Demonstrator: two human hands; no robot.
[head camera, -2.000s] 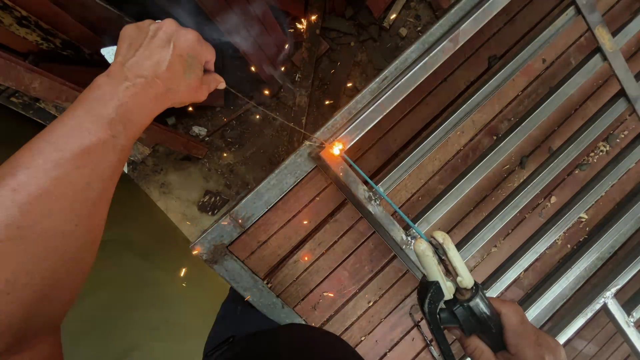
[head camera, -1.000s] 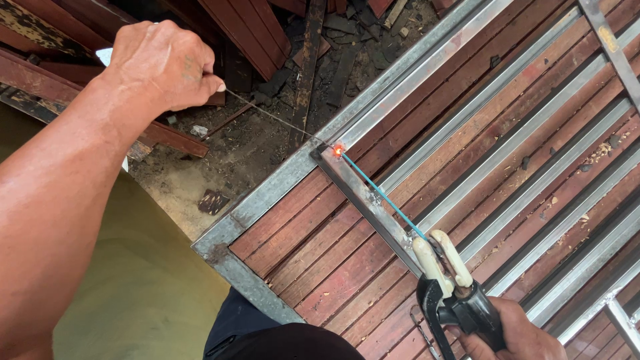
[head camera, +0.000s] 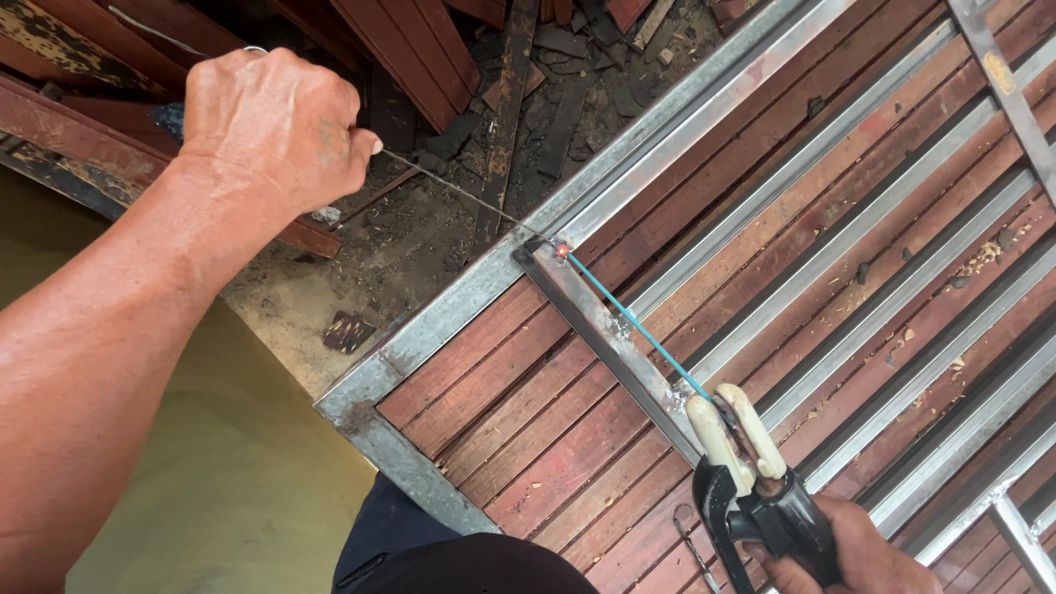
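Observation:
My left hand (head camera: 276, 128), at the upper left, pinches a thin metal wire (head camera: 450, 186) that runs down to a corner joint of a steel tube frame (head camera: 594, 326). My right hand (head camera: 858, 549), at the lower right, grips the black handle of a welding electrode holder (head camera: 780, 516) with pale jaws. The jaws clamp a blue-coated welding electrode (head camera: 639, 330), whose tip meets the wire's end at a small glowing orange spot (head camera: 563, 250) on the joint. The tube frame lies inside a larger galvanized steel frame (head camera: 445, 322).
Reddish wooden slats (head camera: 528, 429) lie under the frames. A thin metal hook (head camera: 693, 549) rests beside the holder. Loose boards (head camera: 404, 58) and dark debris (head camera: 561, 107) cover the ground beyond the frame. Murky water (head camera: 239, 462) is at the lower left, beside a concrete ledge (head camera: 289, 305).
The bright arc and flying sparks of two seconds ago are gone, leaving a small glowing spot. Both hands have stayed in nearly the same places.

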